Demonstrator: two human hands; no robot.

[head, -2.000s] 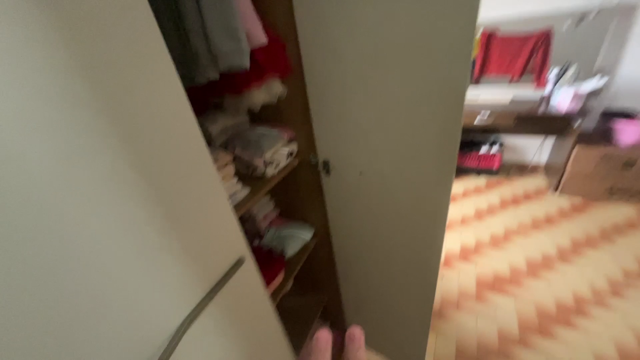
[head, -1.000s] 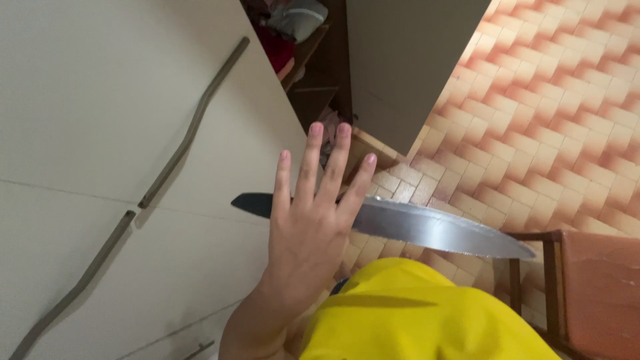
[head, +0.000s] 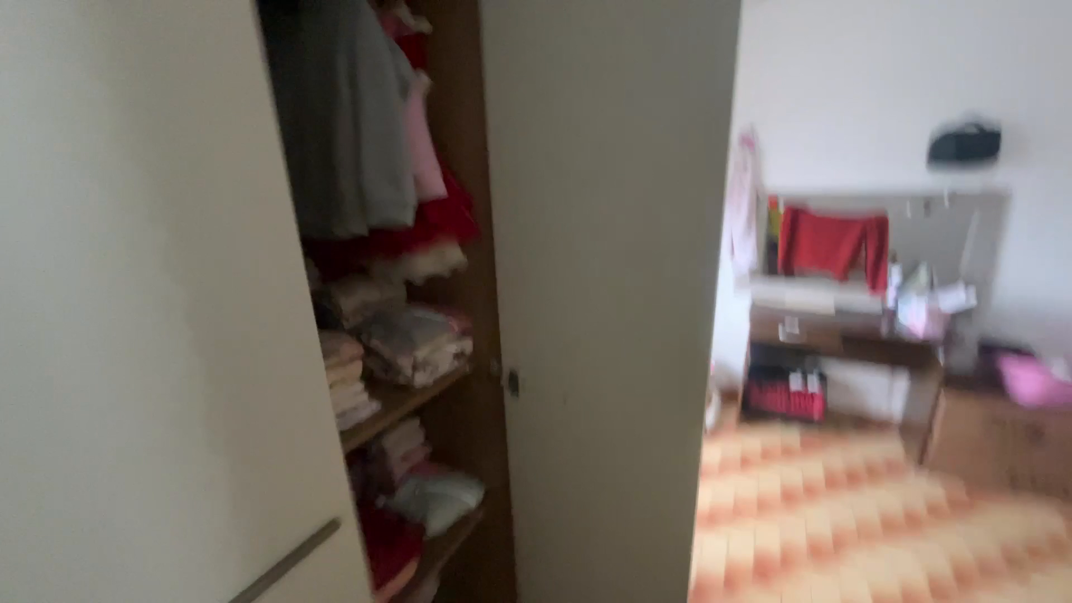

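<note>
Neither of my hands shows in the head view. A wardrobe stands close in front, with one pale door (head: 611, 301) swung out and a closed pale door (head: 159, 276) at the left, which bears a long dark handle (head: 285, 563). Between them, a grey garment (head: 352, 142) hangs beside a pink one (head: 425, 155) and red cloth. Below, folded clothes (head: 414, 339) lie on a wooden shelf (head: 402, 412). A pale folded garment (head: 440, 498) and red cloth (head: 389, 548) rest on the lower shelf.
Across the tiled floor (head: 837, 519), a dresser (head: 846, 339) with a mirror stands by the far wall, a red garment (head: 833, 243) in front of the mirror. At the right is a brown box or cabinet (head: 997, 444) with a pink item (head: 1034, 381) on top.
The view has swung up from the floor and wardrobe bottom. The hand and the large knife seen one second ago are out of view.
</note>
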